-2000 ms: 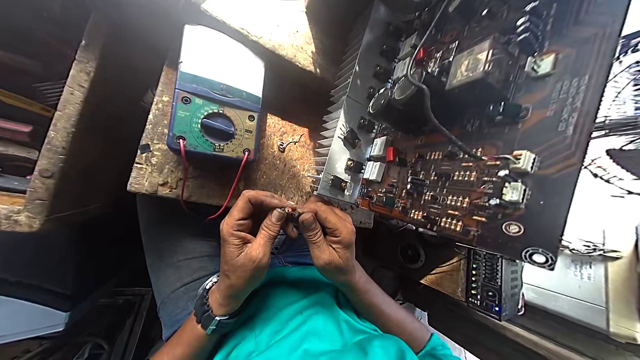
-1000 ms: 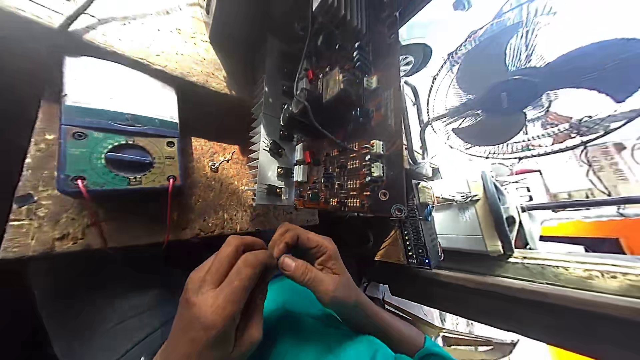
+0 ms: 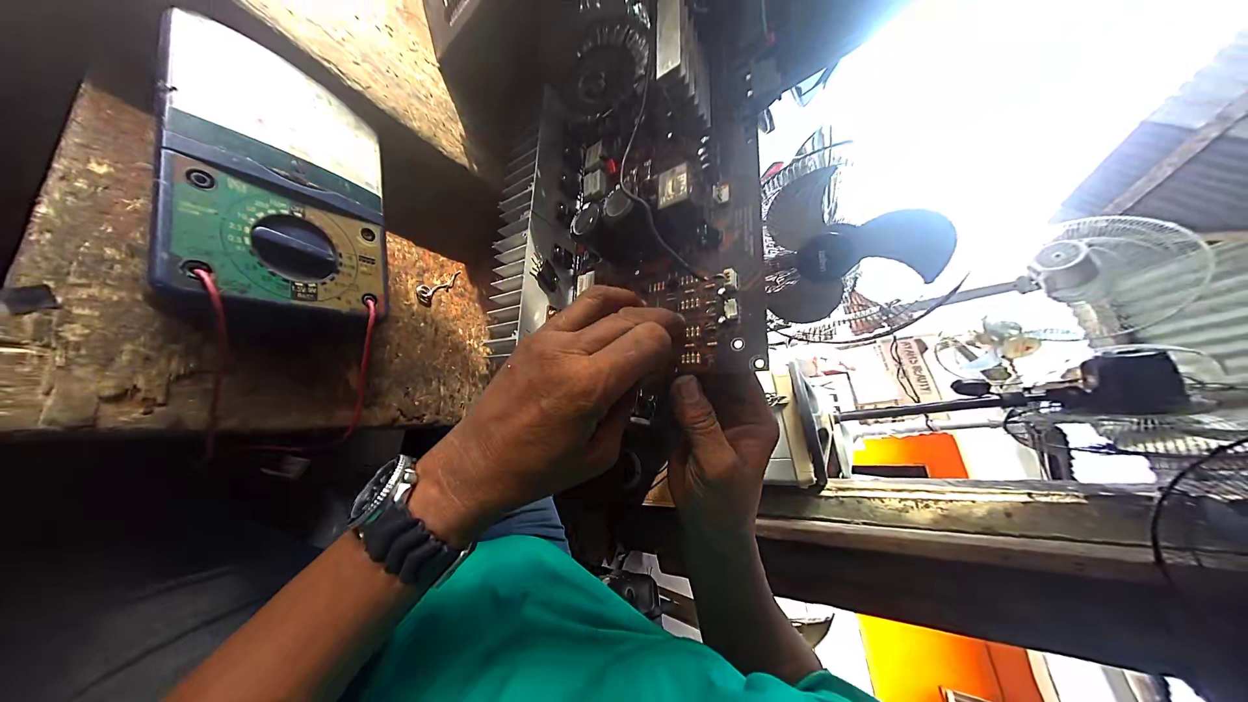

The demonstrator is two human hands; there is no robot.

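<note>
My left hand (image 3: 570,390), with a watch on its wrist, reaches over the lower part of a populated circuit board (image 3: 682,283); its bent fingertips touch or hover at the board, and whatever lies under them is hidden. Just below the board's bottom edge, my right hand (image 3: 721,439) is raised with the thumb up against that edge and the fingers behind it. A finned metal heatsink (image 3: 517,253) runs along the board's left side. The analog multimeter (image 3: 273,185) lies to the left, with red test leads (image 3: 366,366) plugged into its lower sockets.
The meter rests on a worn wooden bench (image 3: 117,361), near a small bent metal piece (image 3: 425,292). A toroidal transformer (image 3: 609,73) is at the top. Beyond the board stand a fan with dark blades (image 3: 829,258), another fan (image 3: 1063,263) and a wooden rail (image 3: 936,512).
My hands were together below the board, fingertips meeting. They have moved to the board's lower part, the left hand over it and the right at its bottom edge. The view has shifted.
</note>
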